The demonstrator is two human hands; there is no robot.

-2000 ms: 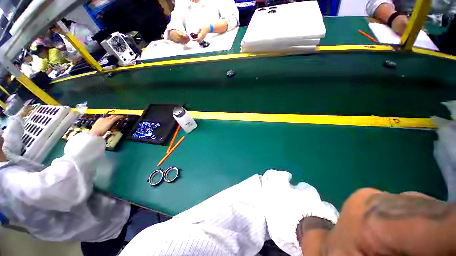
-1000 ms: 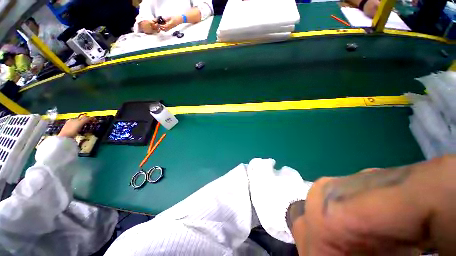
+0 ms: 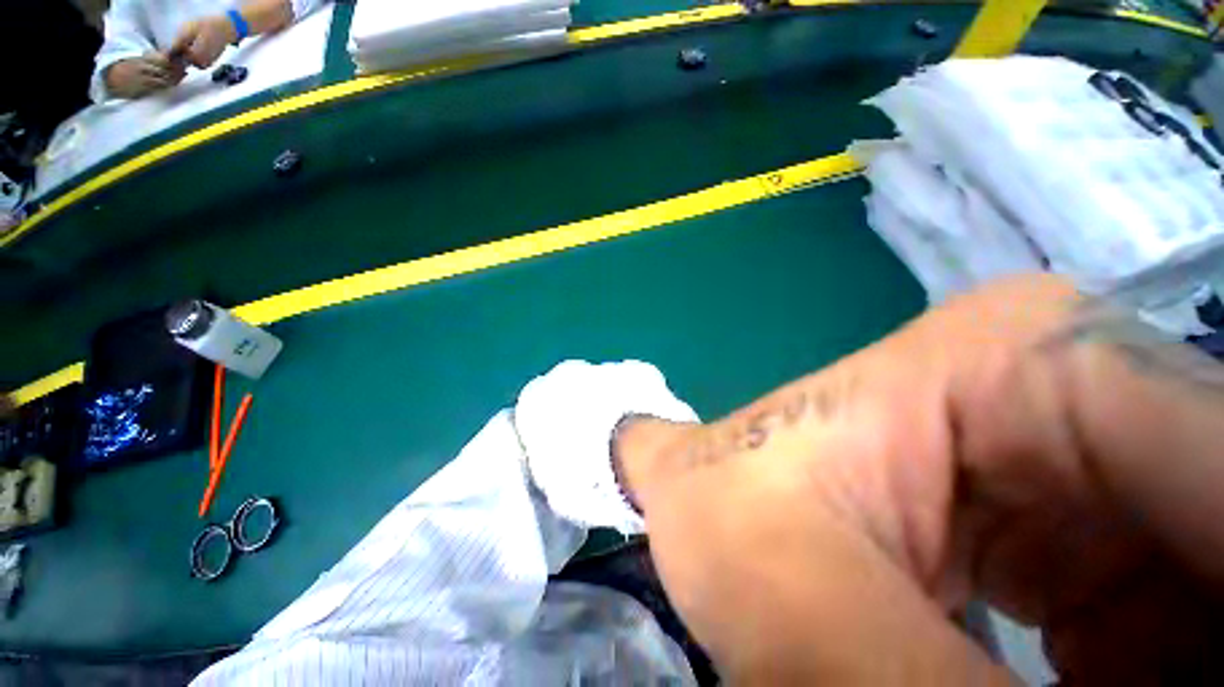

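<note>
My left hand (image 3: 859, 470) is large, close to the camera and blurred at the lower right. Its white striped sleeve comes up from the bottom left. Its fingers are bent and run into shadow at the right, so what they hold, if anything, is hidden. My right hand cannot be made out. Two silvery-black rings (image 3: 234, 536) lie side by side on the green surface at the lower left. A floppy white stack of packing trays (image 3: 1060, 175) stands at the upper right, with black rings on top.
Two orange sticks (image 3: 226, 450), a white bottle (image 3: 242, 341) and a black tray of blue parts (image 3: 145, 369) are at the left. Yellow strips (image 3: 537, 251) cross the green surface. Small dark parts (image 3: 287, 163) lie on the far lane. A person's hands (image 3: 201, 40) are at the upper left.
The view has swung right, so the bottle, sticks and rings sit further left. The white stack has come into view at the right. My left hand shows larger and further left in the picture.
</note>
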